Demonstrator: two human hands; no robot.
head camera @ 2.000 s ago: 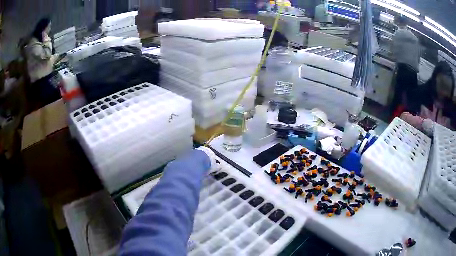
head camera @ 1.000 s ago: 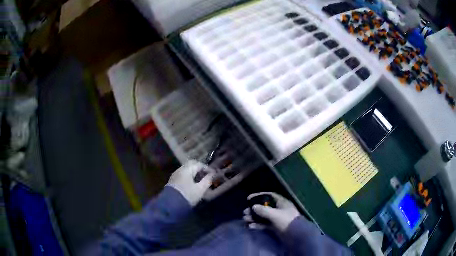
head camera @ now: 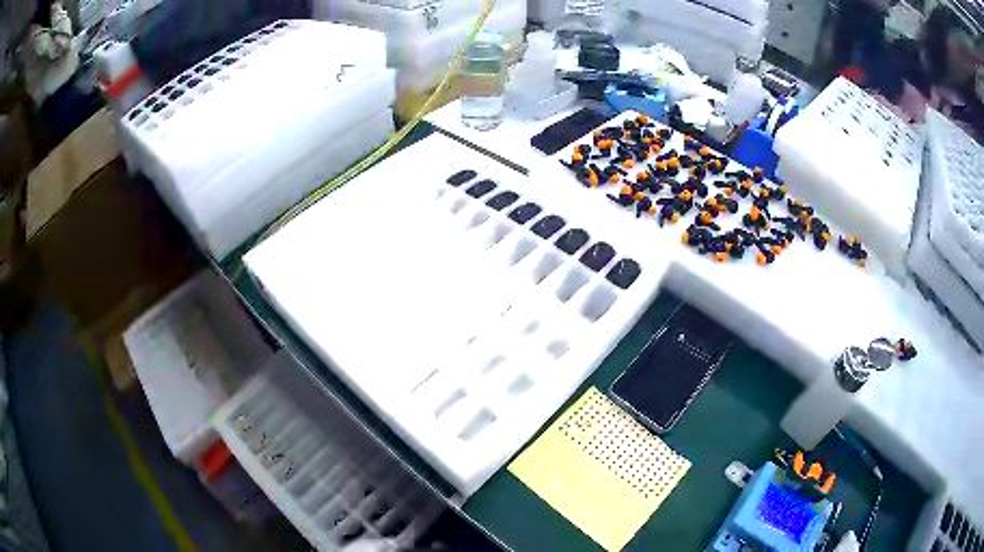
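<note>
A large white foam tray (head camera: 356,313) lies on the green mat, with one row of black charging cases (head camera: 548,226) along its far right side; the other pockets I can make out hold no case. A pale shape at the bottom edge, over the lower tray, may be my gloved left hand, but it is too cut off to tell. My right hand is not seen. The light-blue tester (head camera: 779,515), with its lit blue screen, is cut by the bottom edge. An orange and black test cradle (head camera: 809,471) stands behind it.
Yellow label sheet (head camera: 599,469) and black smartphone (head camera: 671,367) lie on the mat. White dispenser bottle (head camera: 820,408) stands behind the tester. Loose black-orange earbuds (head camera: 701,194) cover the foam behind. Foam stacks stand left (head camera: 270,129) and right (head camera: 852,162). A lower foam tray (head camera: 313,464) sits beside the bench.
The view has swung up from the lower tray and my lap to the bench. Both hands, clear a second ago with a black case in the right, have dropped out or nearly out of the picture.
</note>
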